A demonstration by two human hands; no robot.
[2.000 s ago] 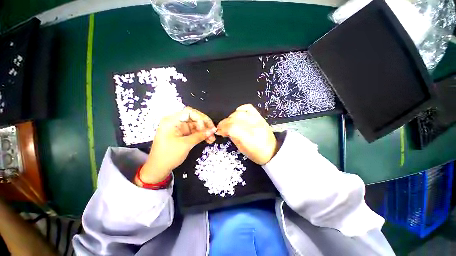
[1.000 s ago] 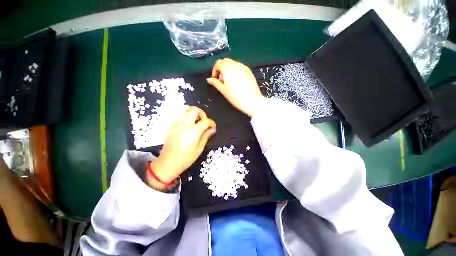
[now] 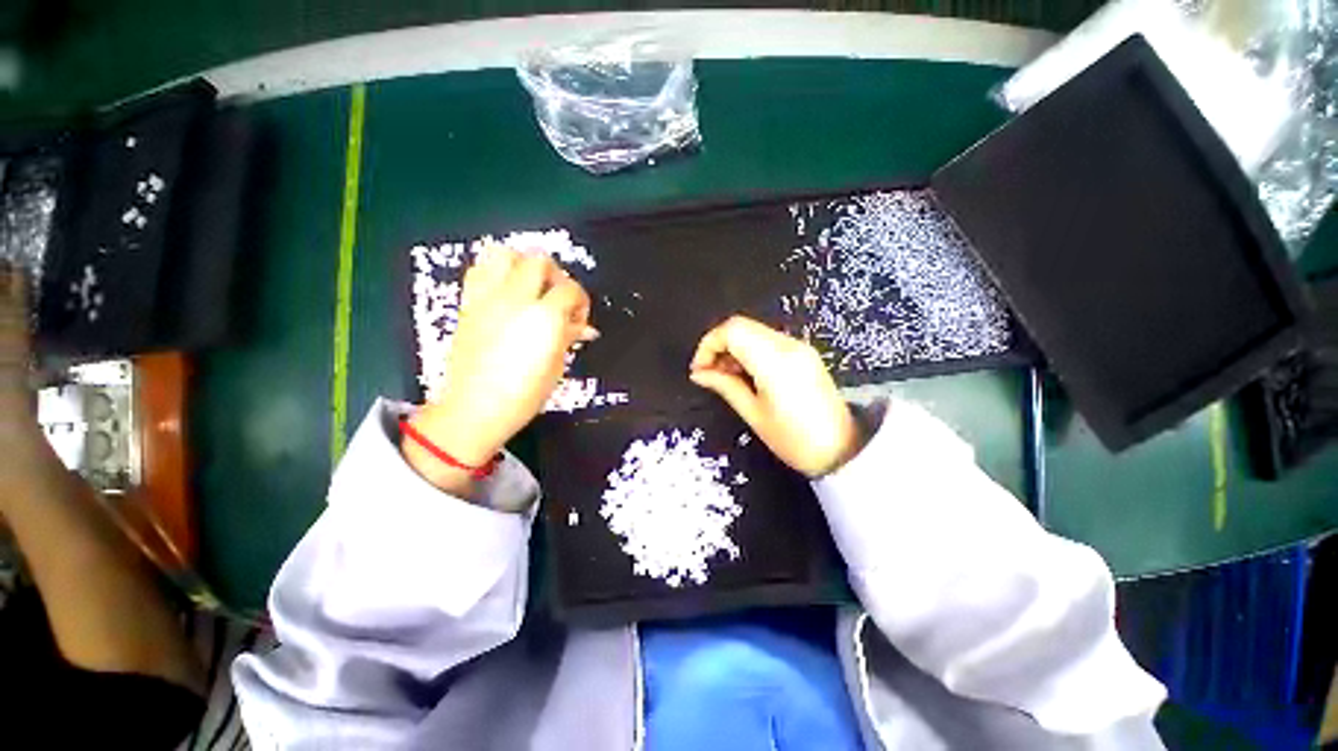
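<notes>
My left hand (image 3: 506, 345), with a red cord at the wrist, is over the white plastic housings (image 3: 437, 301) at the left end of the long parts tray (image 3: 682, 242). Its fingers are bent down at the heap; what they touch is hidden. My right hand (image 3: 778, 389) is over the near middle of the long tray, thumb and fingertips close together; whether a pin is between them is too small to tell. Metal pins (image 3: 917, 279) lie densely at the tray's right end. A round heap of small white pieces (image 3: 672, 506) lies in the small parts tray (image 3: 690, 599).
An empty black tray (image 3: 1123, 242) tilts over the long tray's right end. A clear plastic bag (image 3: 613, 110) lies beyond. At left are a neighbour's black tray (image 3: 162, 235), an orange-brown box (image 3: 165, 455) and a person's arm (image 3: 88, 558). A blue plastic basket (image 3: 1225, 638) is lower right.
My hands have parted from their meeting point above the small tray. My left hand has moved up and left onto the housings; my right has come back nearer from the tray's far middle.
</notes>
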